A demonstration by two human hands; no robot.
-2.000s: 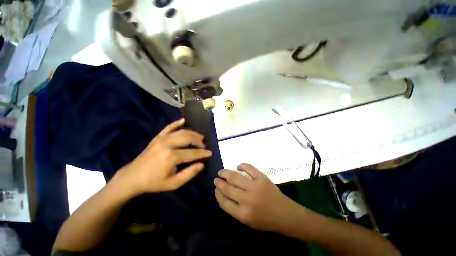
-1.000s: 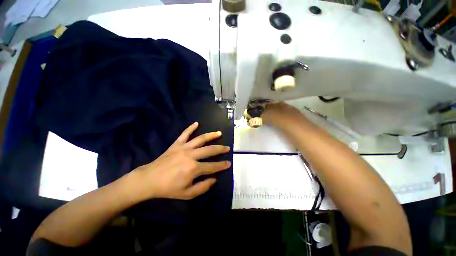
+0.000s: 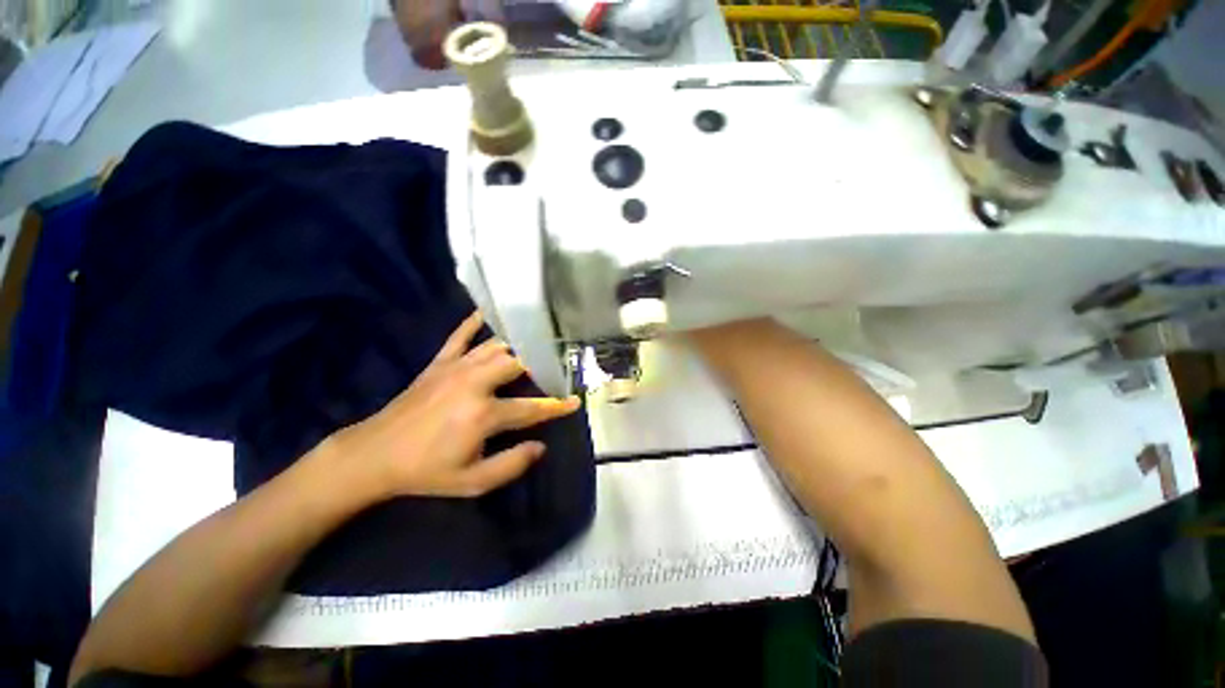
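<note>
The dark navy garment piece (image 3: 282, 282) lies left of and under the sewing machine head, with its edge just left of the needle area. My left hand (image 3: 464, 417) rests on it, palm down with fingers spread, fingertips near the presser foot (image 3: 578, 376). The white industrial sewing machine (image 3: 833, 175) stands over the cloth. My right forearm (image 3: 833, 457) reaches under the machine arm. My right hand is hidden behind the machine head.
The machine bed (image 3: 699, 518) has ruler marks along its front edge. A dark cord loop (image 3: 829, 591) hangs over that edge. A pale-handled tool (image 3: 880, 376) lies under the arm. A blue-lined trough (image 3: 54, 296) is at left. A yellow rack (image 3: 806, 27) stands behind.
Since two seconds ago my right hand has left the cloth edge and gone behind the machine head. In the last second the cloth's near edge has come up onto the table. The view has shifted.
</note>
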